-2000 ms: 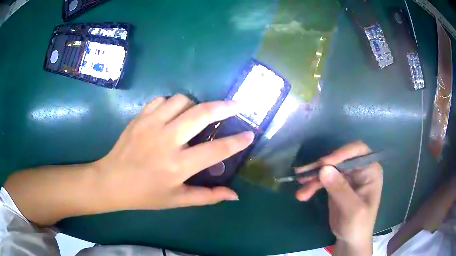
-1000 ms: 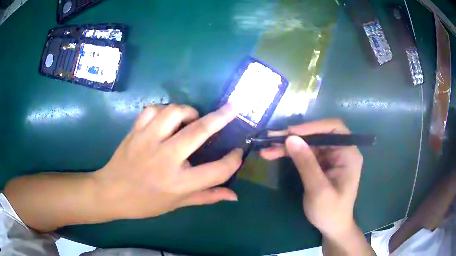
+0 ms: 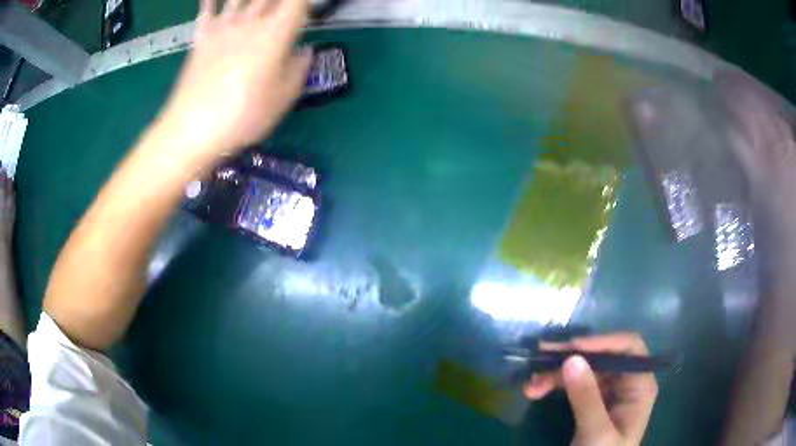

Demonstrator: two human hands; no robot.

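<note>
My left hand (image 3: pixel 244 74) is stretched to the far rail, its fingertips at the picture's top edge. A dark object (image 3: pixel 325 9) shows beside its fingers; whether I grip it I cannot tell. My right hand (image 3: pixel 602 383) holds the dark tweezers (image 3: pixel 602 361) level at the lower right, tips pointing left. The tips lie over the green surface near a small yellow tape piece (image 3: pixel 471 388). The yellow-green tape sheet (image 3: pixel 559 226) lies flat above them, with glare at its lower end. Any piece at the tips is too small to tell.
Open black phone units (image 3: pixel 279 213) lie at left, partly behind my forearm. Another phone (image 3: pixel 327 74) lies by my left hand. Two faded units (image 3: pixel 681 205) lie at right beside another person's blurred arm (image 3: pixel 768 261). A pale rail (image 3: pixel 454 13) crosses the back, with phones beyond it.
The phone housing under my left hand has gone from the centre. My left hand has moved up to the far rail. The view has shifted, showing more of the rail. The tweezers are away from the housing's former place.
</note>
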